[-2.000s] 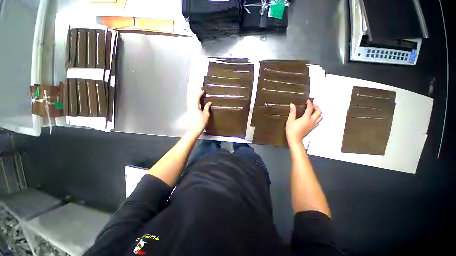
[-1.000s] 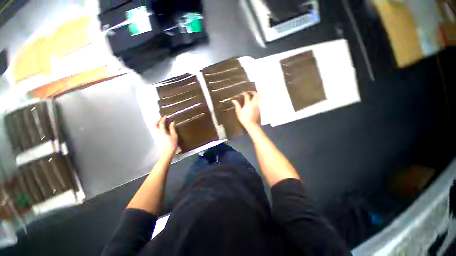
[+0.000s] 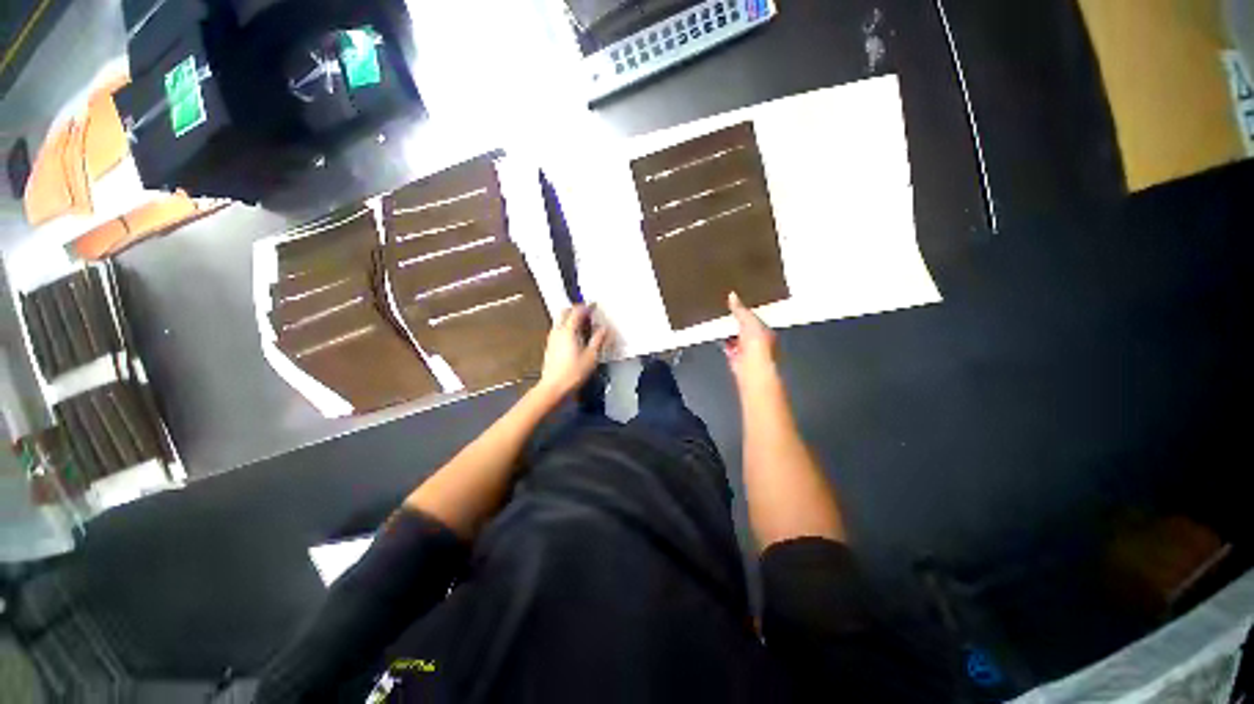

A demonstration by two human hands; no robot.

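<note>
The single-panel sheet, a white backing sheet (image 3: 846, 200) with one dark brown slotted panel (image 3: 712, 227), lies in front of me, tilted. My right hand (image 3: 750, 341) pinches its near edge just below the panel, thumb on top. My left hand (image 3: 571, 354) is at its near left corner with fingers curled; whether they grip it is unclear. A panel stack (image 3: 468, 282) of two side-by-side brown panels on white backing lies left of my left hand, its edges fanned.
More panel stacks (image 3: 113, 426) lie far left. Black bundles (image 3: 275, 90) with green labels stand at the back left, near orange leather pieces (image 3: 103, 151). A pale keypad device (image 3: 688, 44) is at the back. A tan board or box (image 3: 1169, 90) is at the back right.
My hands have left the two-panel stack and moved right to the single-panel sheet. The right hand now pinches that sheet's near edge. The camera view has turned and shifted right.
</note>
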